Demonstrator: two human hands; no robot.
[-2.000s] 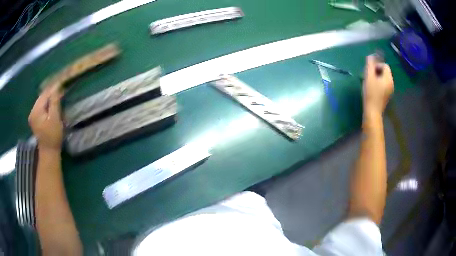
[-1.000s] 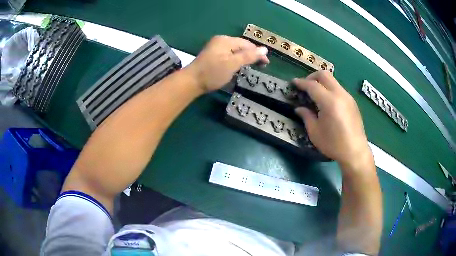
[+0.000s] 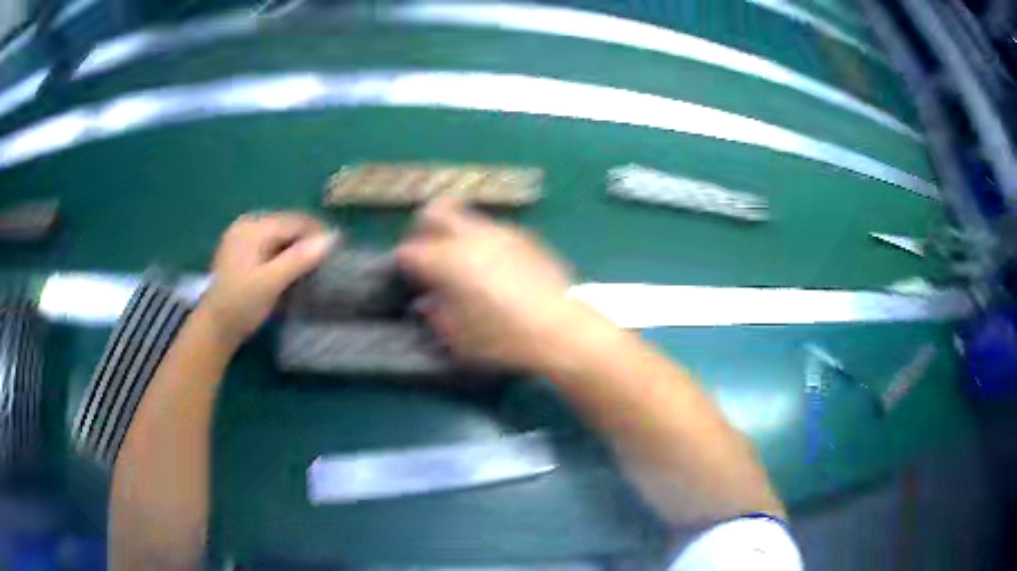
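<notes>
Two grey fixture blocks lie side by side at centre left, blurred. My left hand [image 3: 262,268] is at the left end of the far fixture block [image 3: 357,279], thumb and fingers near its edge. My right hand [image 3: 480,279] covers the right parts of both blocks. The near fixture block [image 3: 357,347] shows its recessed top. Blur hides whether either hand grips a block. A brass-coloured fixture bar [image 3: 433,185] lies just beyond my hands. A pale silver cover plate [image 3: 429,466] lies nearer to me.
A short fixture block [image 3: 686,192] lies at the far right. Ribbed stacked fixtures [image 3: 132,374] are beside my left forearm, with another dark stack [image 3: 19,379] at the left edge. A blue thin tool [image 3: 814,407] lies at right. A silver strip [image 3: 736,306] crosses the green mat.
The view has turned, so the blocks, plate and brass bar appear further left. My hands are still at the two grey blocks; my left hand is now at their left end.
</notes>
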